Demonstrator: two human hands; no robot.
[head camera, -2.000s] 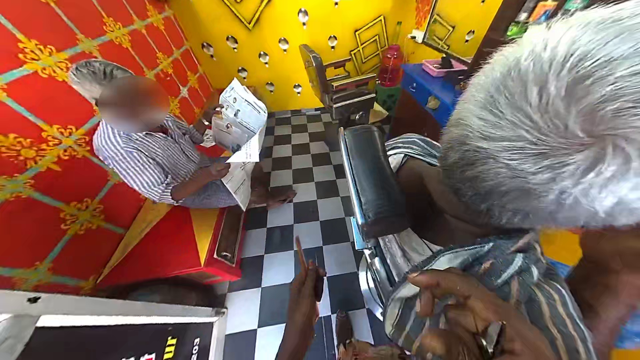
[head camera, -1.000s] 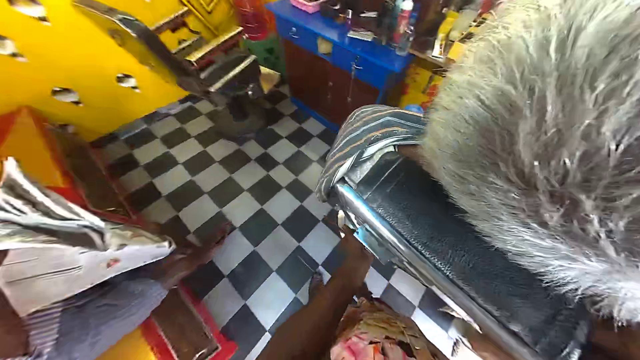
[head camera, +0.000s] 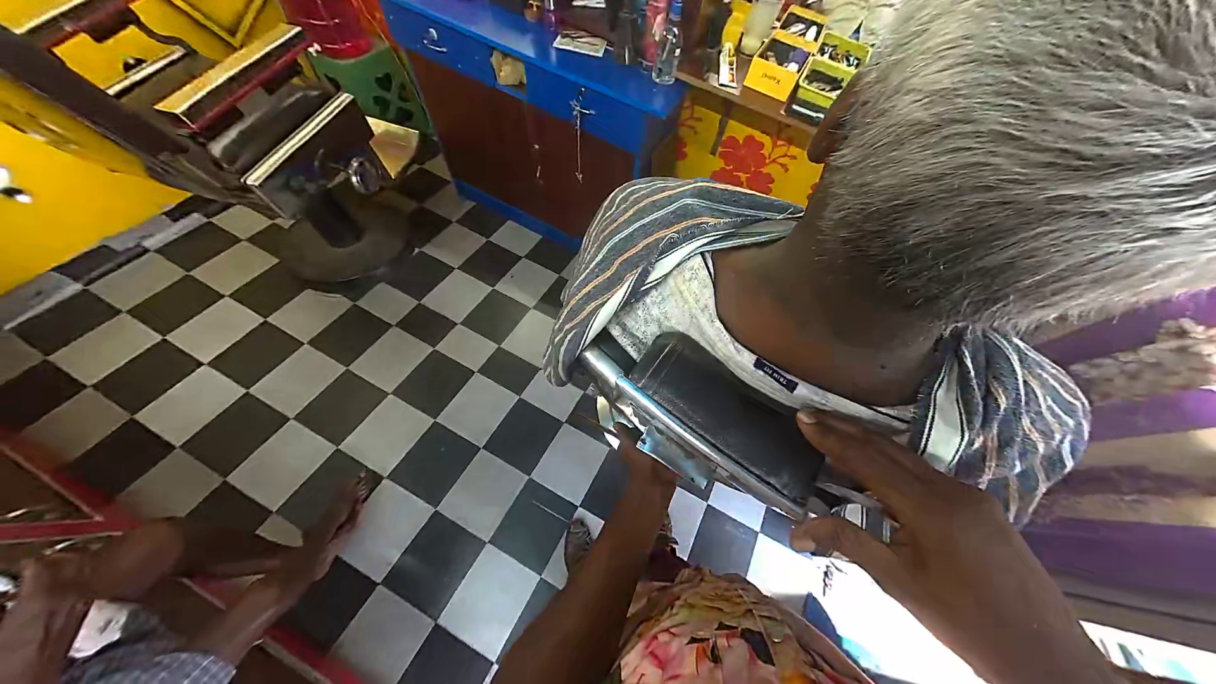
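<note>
A seated person with grey hair (head camera: 1007, 180) has a striped cloth (head camera: 655, 223) over the shoulders, above a light shirt collar. Behind the neck is the black padded headrest (head camera: 727, 408) of a barber chair, with a chrome rail (head camera: 655, 418) along its near edge. My left hand (head camera: 644, 461) is by the rail's underside; its fingers are mostly hidden, and what they hold cannot be told. My right hand (head camera: 902, 513) grips the headrest's near right end, index finger on top and thumb at the rail. A greyish metal piece shows between its fingers, its kind unclear.
An empty-seated barber chair (head camera: 328, 204) stands at upper left. Beyond it is a blue counter (head camera: 532, 57) with bottles and a yellow organizer box (head camera: 774, 66). Another person's legs and hands (head camera: 123, 570) are at lower left, beside a red-edged bench, over checkered floor tiles (head camera: 285, 380).
My right hand has come from the front of the striped cloth to the headrest's end. My left hand has gone from beside the chair to its rail. The view has swung strongly.
</note>
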